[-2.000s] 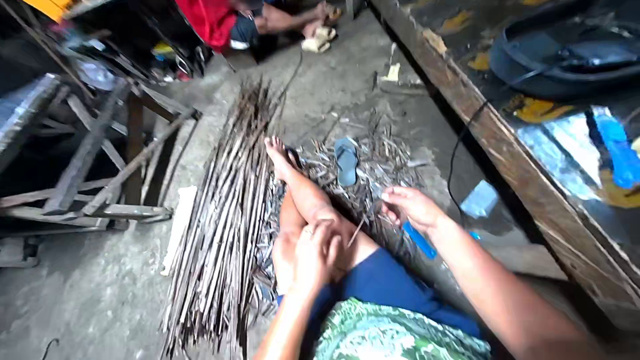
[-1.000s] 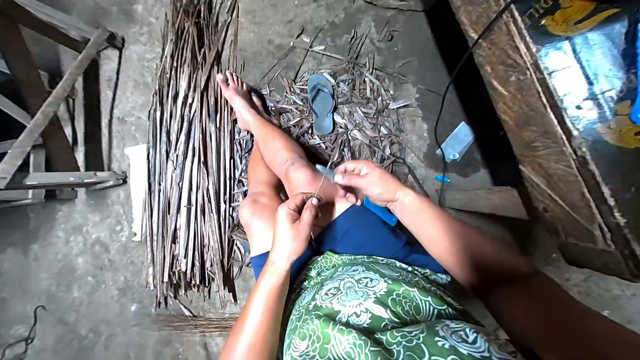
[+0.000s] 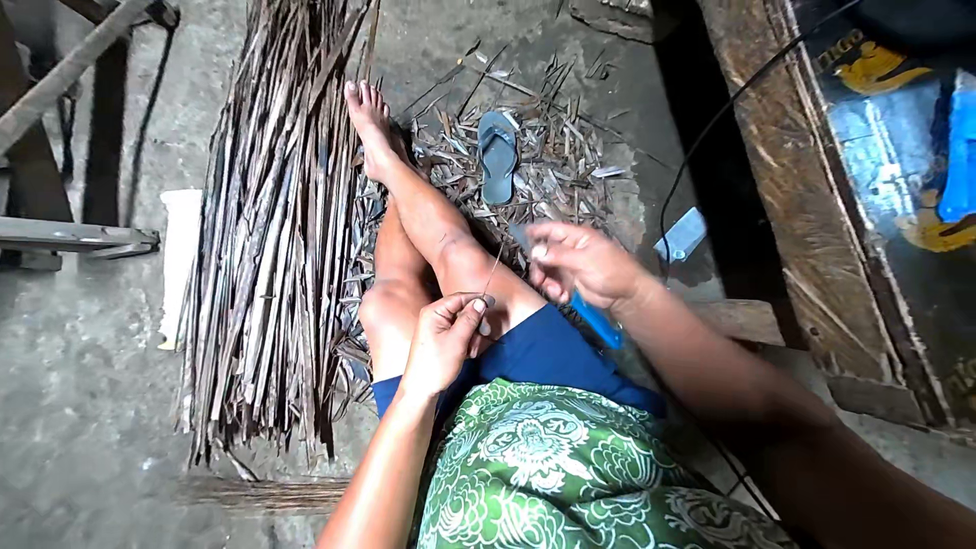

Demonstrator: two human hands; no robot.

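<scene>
My left hand (image 3: 450, 335) pinches a thin dark strand (image 3: 494, 271) between thumb and forefinger, above my bare thigh. To its right my right hand (image 3: 583, 263), blurred, grips a knife whose blue handle (image 3: 595, 319) sticks out below the palm; its blade (image 3: 520, 235) shows at the fingertips, close to the strand's upper part. Left of my crossed legs lies a long bundle of dry brown palm-like stalks (image 3: 267, 229). A pile of dry shavings (image 3: 564, 160) spreads beyond my knees, with a grey flip-flop (image 3: 497, 156) on it.
A wooden frame (image 3: 69, 232) stands at the left, near a white strip (image 3: 179, 267). Thin sticks (image 3: 267, 494) lie below the bundle. On the right are a wooden table edge (image 3: 816, 206), a black cable (image 3: 705, 130) and a pale flat object with a hole (image 3: 682, 232) on the floor.
The view has tilted down and come closer to my lap. Against one second ago, my right hand has moved a little away from my left hand, which still pinches a thin strand.
</scene>
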